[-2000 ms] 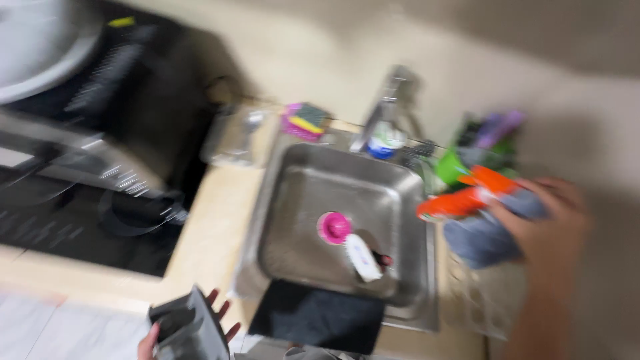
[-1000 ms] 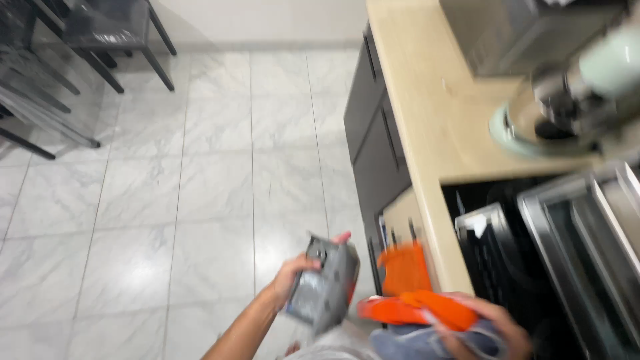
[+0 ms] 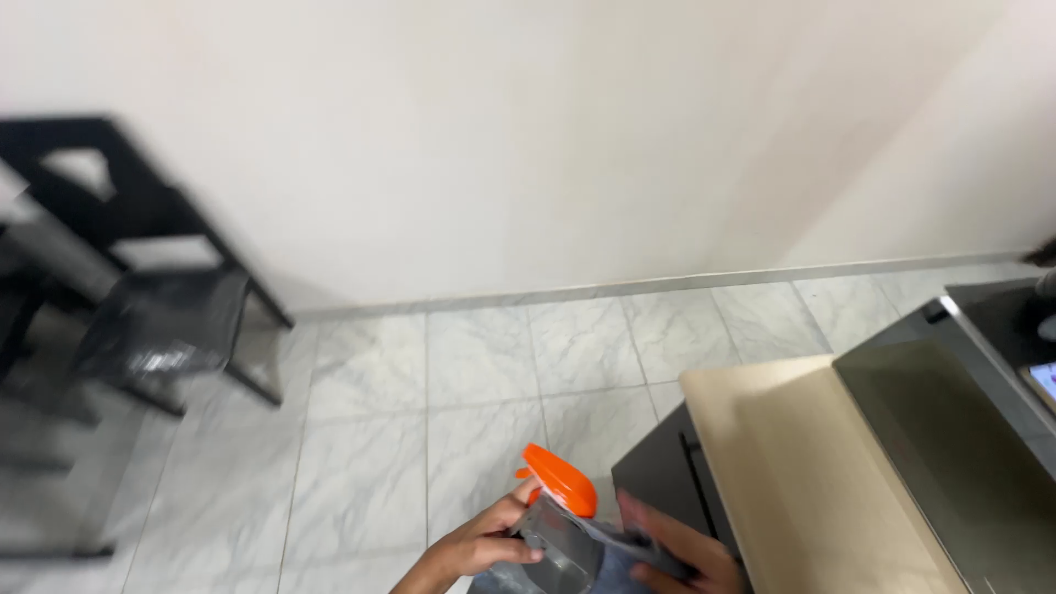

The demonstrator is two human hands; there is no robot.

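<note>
At the bottom centre my left hand (image 3: 495, 536) grips a grey plastic container (image 3: 561, 544), its thumb over the rim. An orange spray-bottle trigger head (image 3: 563, 481) sticks up just beyond the container, close to the left fingers; the bottle's body is hidden. My right hand (image 3: 681, 544), blurred, holds a blue-grey cloth (image 3: 619, 561) against the container's right side. Which hand bears the spray bottle's weight I cannot tell.
A wooden-topped counter (image 3: 792, 462) with dark drawers (image 3: 672, 470) lies on the right, with a glass-sided appliance (image 3: 949, 412) on it. A black chair (image 3: 165, 313) stands at the left on marble-look floor tiles (image 3: 371, 462), before a pale wall (image 3: 528, 148).
The view has swung from the sink to the wall and floor. The orange spray head, earlier at my right hand, is now beside the container and my left hand; both hands have come together.
</note>
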